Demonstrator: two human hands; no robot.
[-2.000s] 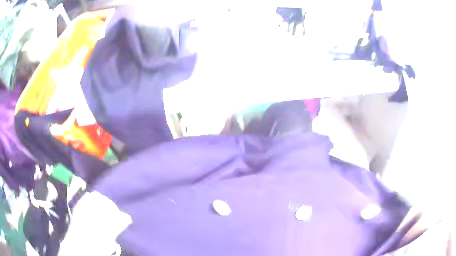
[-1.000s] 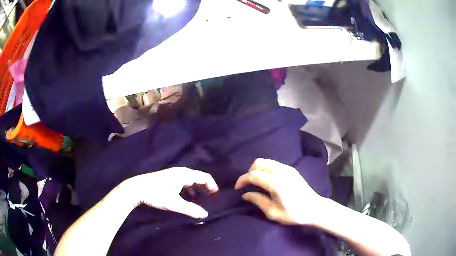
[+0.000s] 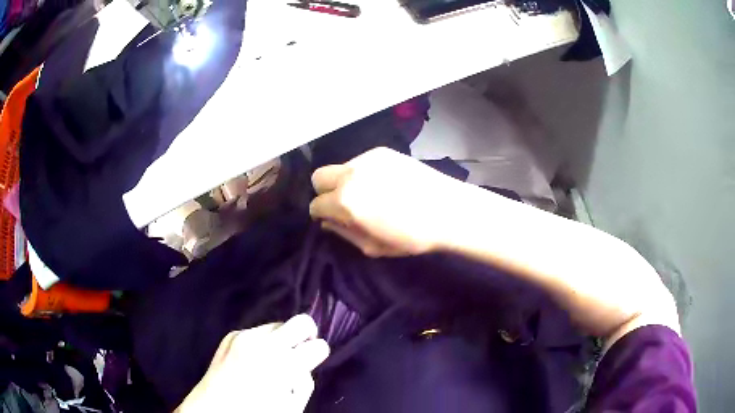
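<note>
A large dark purple garment body (image 3: 419, 363) fills my lap. My left hand (image 3: 266, 367) is low in the middle with its fingers closed on a fold of the cloth. My right hand (image 3: 371, 202) is above it and farther forward, below the table edge, with fingers pinched on the same cloth. A lighter, shinier purple patch (image 3: 337, 316) shows between the hands. The cloth inside the fingertips is hidden. Small light or metallic spots (image 3: 429, 332) show on the garment.
The white machine table (image 3: 266, 105) crosses ahead. More dark cloth (image 3: 80, 177) drapes over its left end, by the bright lamp (image 3: 192, 47). An orange crate (image 3: 10, 153) stands at left. Red and black snips (image 3: 326, 8) and a black rectangle (image 3: 439, 6) lie at the back.
The hands were apart with open fingers; now both grip the cloth. My right hand has moved up and forward, my left slightly down. The view has shifted, and the early glare is gone.
</note>
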